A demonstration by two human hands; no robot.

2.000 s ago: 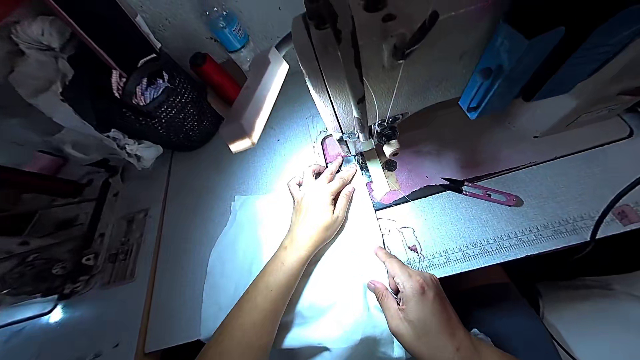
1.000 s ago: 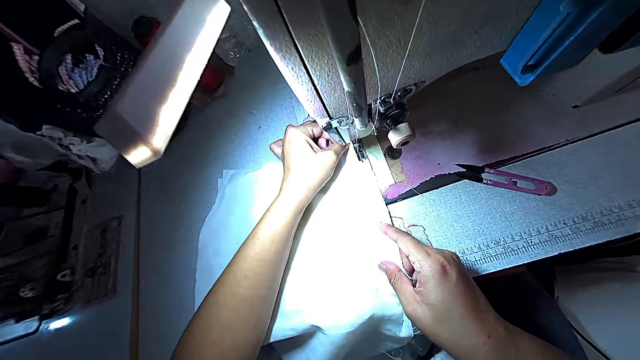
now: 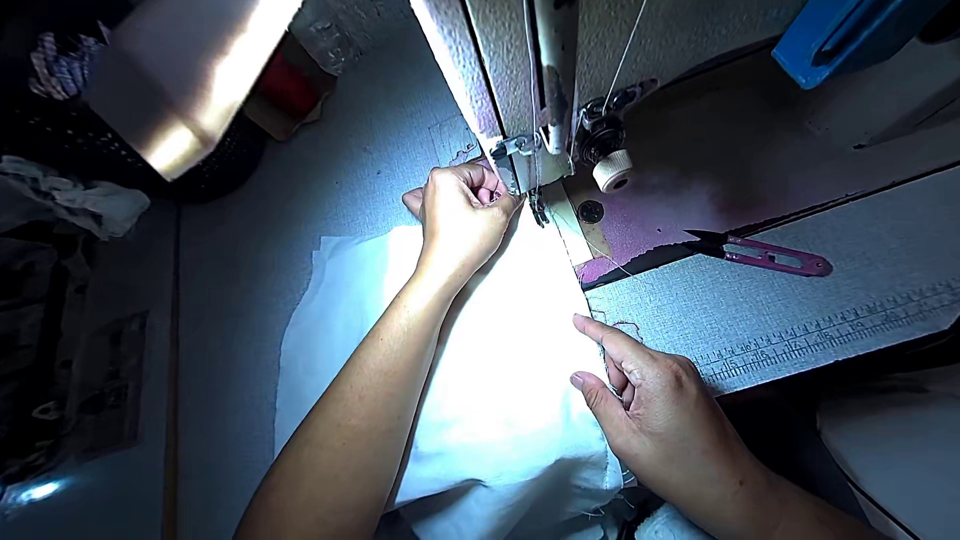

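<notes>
White fabric (image 3: pixel 510 337) lies on the sewing machine table, its upper right part by the presser foot (image 3: pixel 538 208). My left hand (image 3: pixel 465 217) is beside the needle area, thumb and fingertips pinched together at the fabric's upper end; what exactly lies between them is hard to see. At the fabric's right edge rests my right hand (image 3: pixel 645 390), with thumb and index finger apart on the cloth and the other fingers curled at the edge, partly hidden. Pink-handled thread snips (image 3: pixel 776 257) lie to the right of the machine's needle.
A lit lamp (image 3: pixel 202 82) hangs at upper left, near a red thread spool (image 3: pixel 289 86) and a dark basket (image 3: pixel 232 157). The machine head (image 3: pixel 502 75) stands at top centre. A blue holder (image 3: pixel 832 37) is at upper right. A printed ruler scale (image 3: pixel 825 326) runs along the table's right part.
My left hand was spread flat on the fabric near the presser foot two seconds ago; its fingers are now drawn together in a pinch. The right hand stays by the right edge. The view has moved closer.
</notes>
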